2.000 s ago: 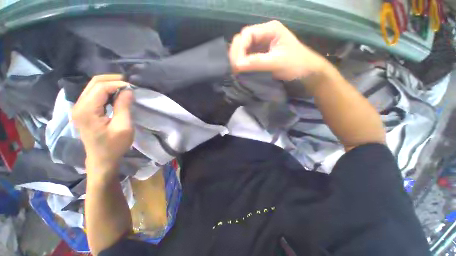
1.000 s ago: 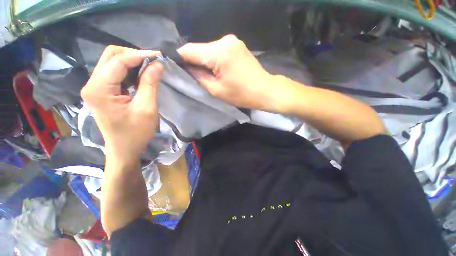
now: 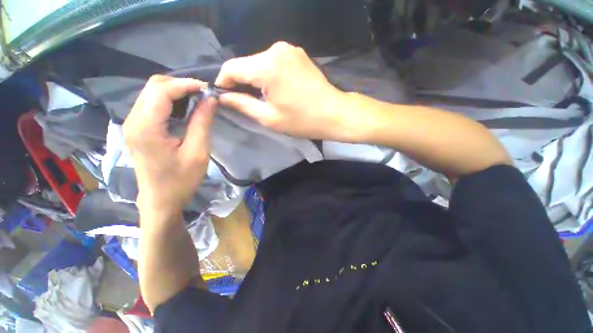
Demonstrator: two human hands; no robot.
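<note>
My left hand (image 3: pixel 170 140) pinches a gathered seam edge (image 3: pixel 209 93) of grey cloth between thumb and index finger. My right hand (image 3: pixel 279 91) meets it, its thumb and index fingertips closed on the same edge. The fingertips of both hands nearly touch. The grey garment panel (image 3: pixel 250 149) hangs down from the fingers toward my lap, with a dark line along its lower edge and a small pale corner at its right. What lies between the fingertips is too small to make out.
The table's green edge (image 3: pixel 97 18) curves across the top left. Striped cloth (image 3: pixel 556 153) is heaped at the right. More grey cloth (image 3: pixel 162 45) lies behind my hands. A red crate (image 3: pixel 49 162) stands at the left, and a blue crate (image 3: pixel 224 284) holding a brown piece is below my left hand.
The stretched dark cloth between my hands has been lowered. My right hand has moved left to meet my left hand at the seam edge. The view has shifted, and the orange handles have left it.
</note>
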